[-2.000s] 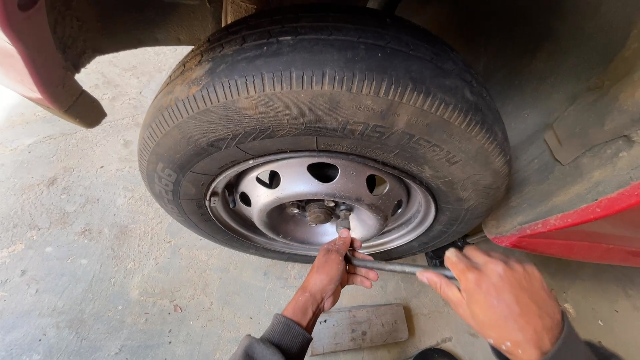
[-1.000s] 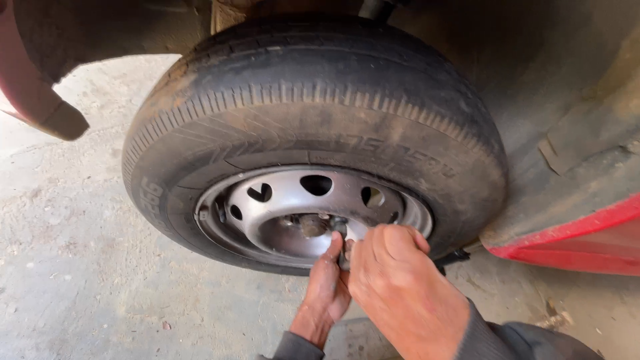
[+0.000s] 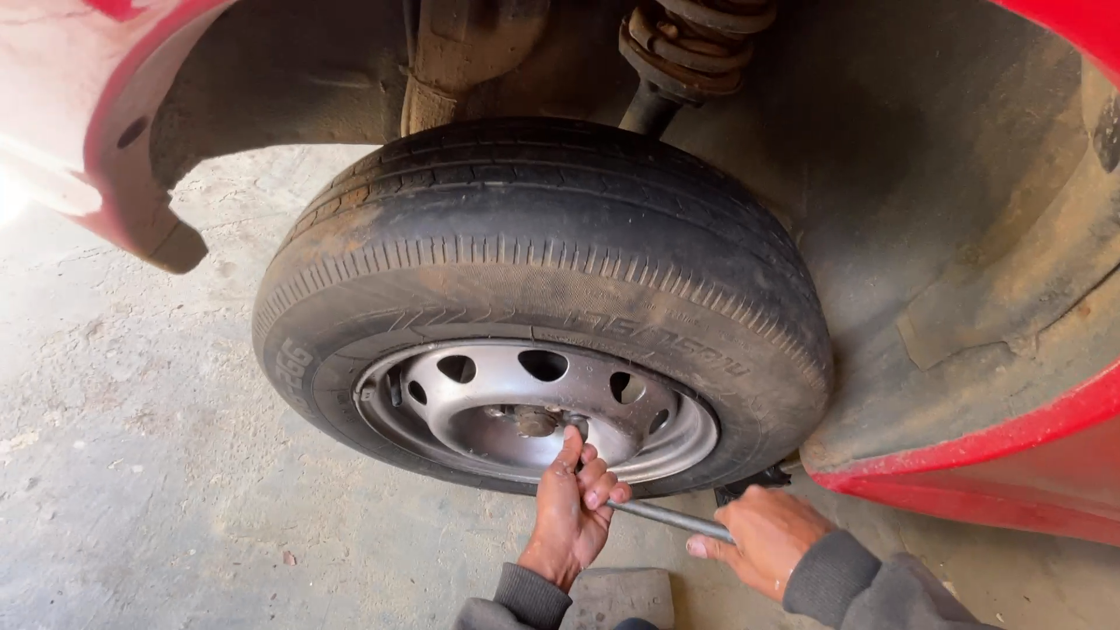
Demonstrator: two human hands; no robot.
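Note:
A worn rubber car tire (image 3: 525, 289) on a silver steel wheel rim (image 3: 560, 376) fills the middle of the view, mounted at a red car's wheel arch. My left hand (image 3: 573, 499) is closed around the socket end of a metal wheel wrench (image 3: 669, 516), its thumb by a wheel nut position just right of the hub centre (image 3: 535, 422). The wrench bar runs out to the right, and my right hand (image 3: 770, 538) grips its far end. The socket is mostly hidden by my left fingers.
A coil spring (image 3: 700, 39) and strut stand above the tire. Red body panels (image 3: 1006, 464) lie at the right and upper left. Below the hands, a grey block (image 3: 621, 599) rests on the concrete floor (image 3: 175, 437). A dark object (image 3: 752, 481) shows beneath the tire's right side.
One second ago my right hand was close beside my left at the wheel; now it is farther right, at the wrench bar's outer end. The view shows more of the wheel arch above.

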